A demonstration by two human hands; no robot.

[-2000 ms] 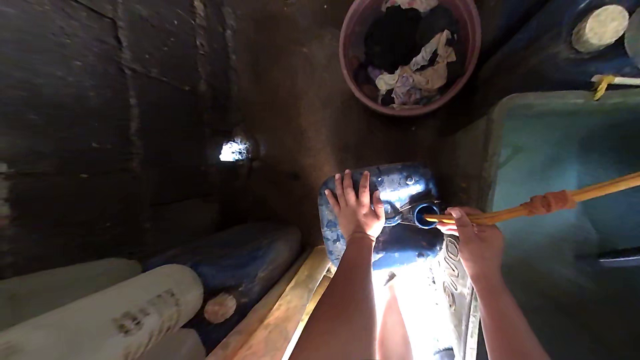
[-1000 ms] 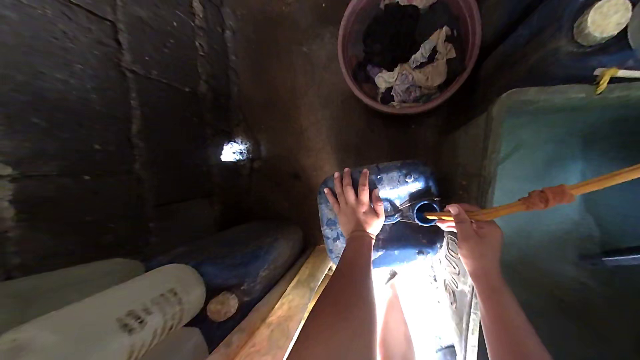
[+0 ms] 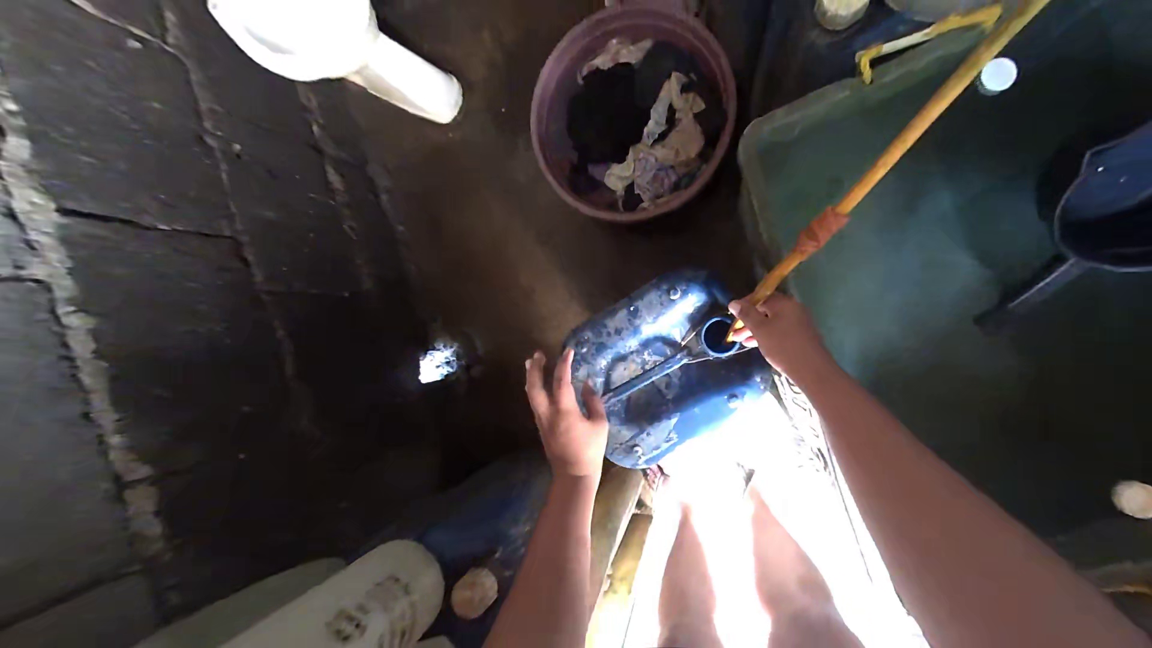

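A blue plastic jerrycan (image 3: 670,360) with a moulded top handle stands upright in front of me, its round mouth (image 3: 718,335) uncapped. My right hand (image 3: 781,335) grips the end of a yellow-orange hose (image 3: 909,135) at that mouth; the tip points into the opening. A reddish-brown wrap (image 3: 821,230) goes round the hose a little above the hand. My left hand (image 3: 567,418) is at the left end of the jerrycan, fingers apart, beside or against its edge.
A tub of water (image 3: 756,180) with a dark blue dipper (image 3: 1071,261) lies right. A pink basin (image 3: 544,135) of clothes stands beyond the jerrycan. A white plastic object (image 3: 405,76) is upper left. Pale containers (image 3: 387,585) lie lower left, near a wooden plank (image 3: 621,540).
My left hand has slid from the jerrycan's top to its left end. The jerrycan appears turned, its handle now in sight. The view has shifted, showing more of the tub and the dipper.
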